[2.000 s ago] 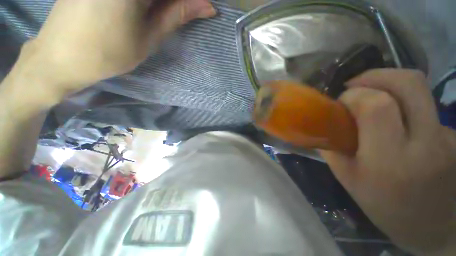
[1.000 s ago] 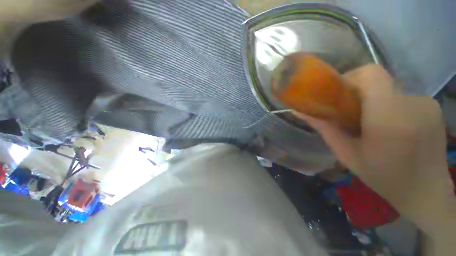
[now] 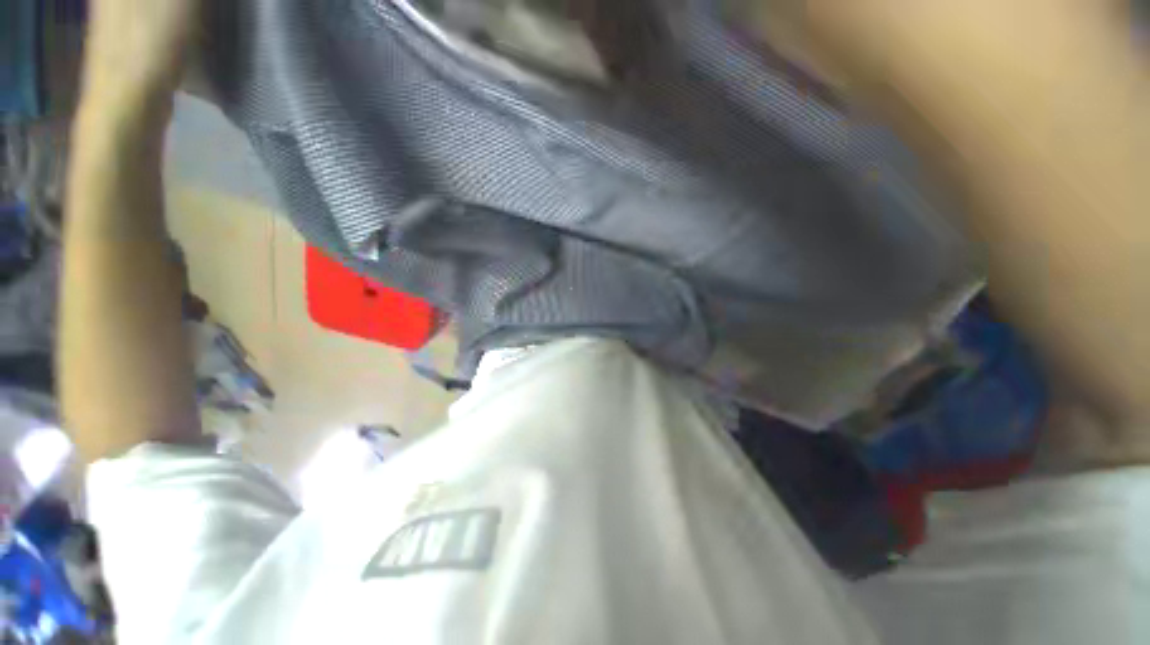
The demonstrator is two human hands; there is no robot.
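A grey finely striped garment piece [image 3: 505,164] lies across the upper middle of the view, in folds, and hangs down against the front of my white shirt. My left arm reaches up at the left, and my left hand [image 3: 145,25] is cut off by the top edge at the garment's left end. My right forearm crosses the upper right, blurred and close to the camera. My right hand is out of the picture. The iron does not show.
A red stool [image 3: 366,300] stands on the tan floor [image 3: 252,328] at the left. Blue things [image 3: 44,567] lie at the lower left. A dark heap [image 3: 813,491] and a blue and red thing [image 3: 971,403] are at the right, below the garment.
The iron and its orange handle have gone from view. My right arm has moved up and forward. The garment now spreads further right, and the red stool has come into view.
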